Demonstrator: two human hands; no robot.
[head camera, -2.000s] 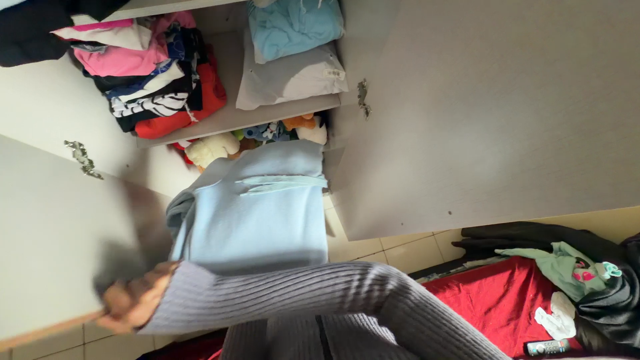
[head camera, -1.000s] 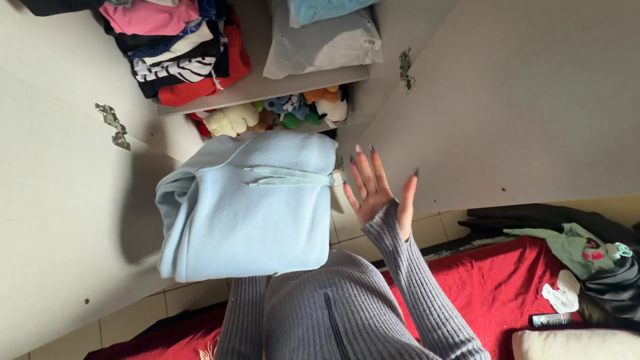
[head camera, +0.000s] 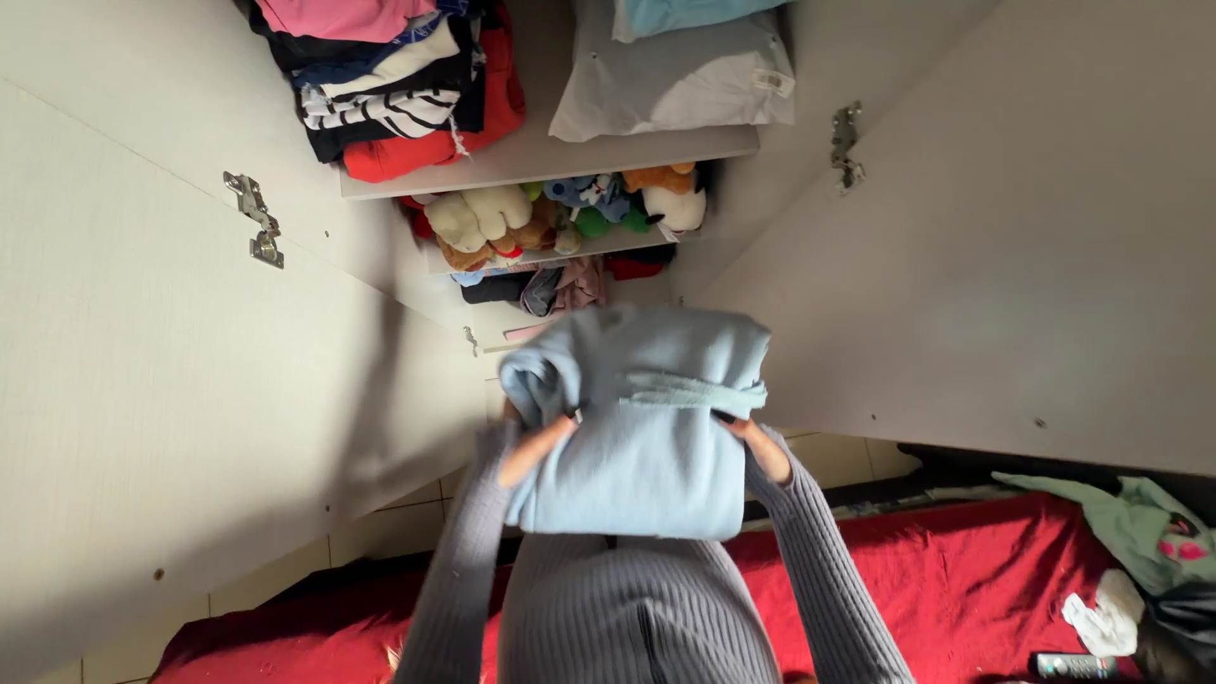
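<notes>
A folded light blue fleece garment (head camera: 646, 475) with a drawstring-like strip across it is held up in front of my body, below the wardrobe shelves. My left hand (head camera: 540, 451) grips its left side, thumb on top and fingers hidden underneath. On the right side my right hand (head camera: 763, 448) holds it the same way, its thumb near the end of the strip. Both hands are in grey ribbed sleeves.
Wardrobe doors stand open at left (head camera: 190, 380) and right (head camera: 997, 285). Shelves hold a folded clothes stack (head camera: 389, 104), a plastic-bagged item (head camera: 674, 85), and plush toys (head camera: 484, 218). Behind lies red cloth (head camera: 931, 570) with a remote control (head camera: 1073, 663).
My right hand, spread apart from the garment one second ago, now grips its right side. The left hand's thumb has come into sight on top. The view now shows lower shelves.
</notes>
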